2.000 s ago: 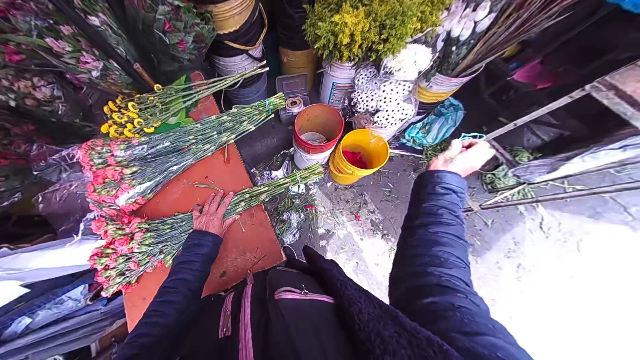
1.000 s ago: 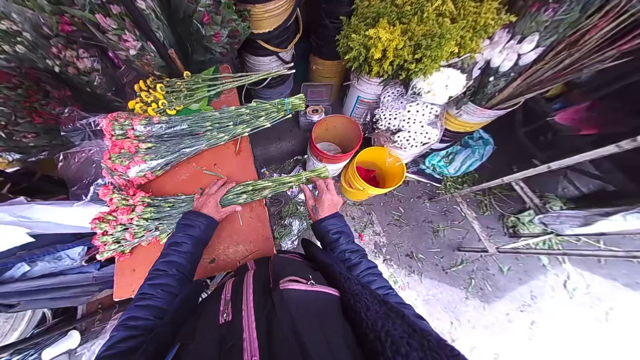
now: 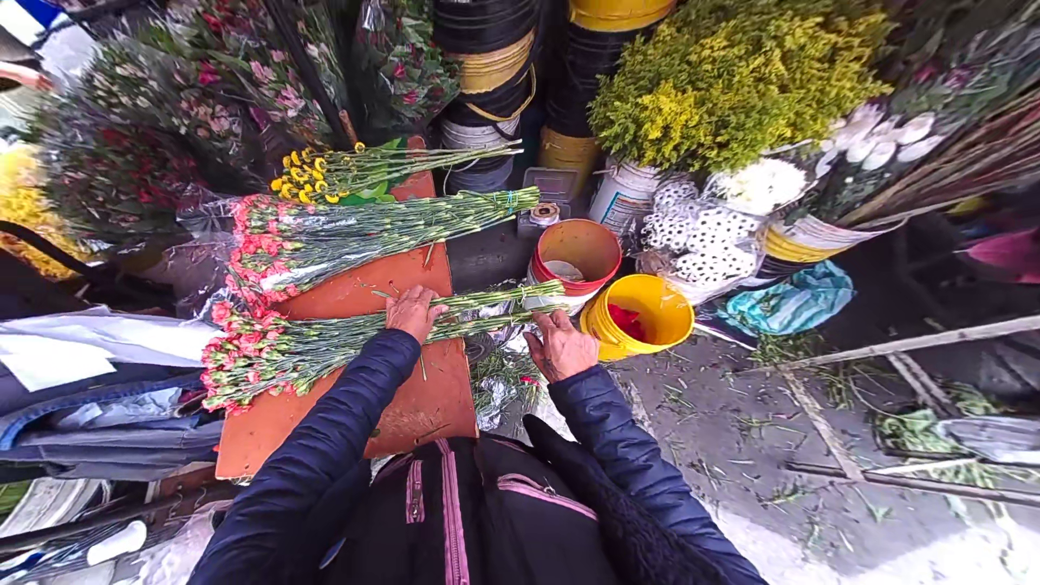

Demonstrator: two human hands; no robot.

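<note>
A bunch of coral-pink carnations [image 3: 349,345] lies across an orange board [image 3: 414,398], blooms to the left, stem ends past the board's right edge. My left hand [image 3: 413,313] rests on its stems with fingers bent over them; how tightly they close is hidden. At the stem ends is my right hand [image 3: 562,345], its fingertips touching the lower stems, the palm partly turned down. Above lies a second carnation bunch [image 3: 390,231] in clear wrap, tied near its stem ends. Small yellow flowers [image 3: 313,175] with green stems lie at the board's top.
A red bucket [image 3: 577,252] and a yellow bucket [image 3: 638,317] stand just beyond my right hand. Bucketed yellow foliage [image 3: 731,89] and a roll [image 3: 544,214] are farther back. Wooden poles [image 3: 918,345] and plant scraps lie on the ground at right.
My right hand, out at the right two seconds ago, has come to the stem ends of the lower bunch. Those stems now look split into two groups. My left hand stays on the bunch.
</note>
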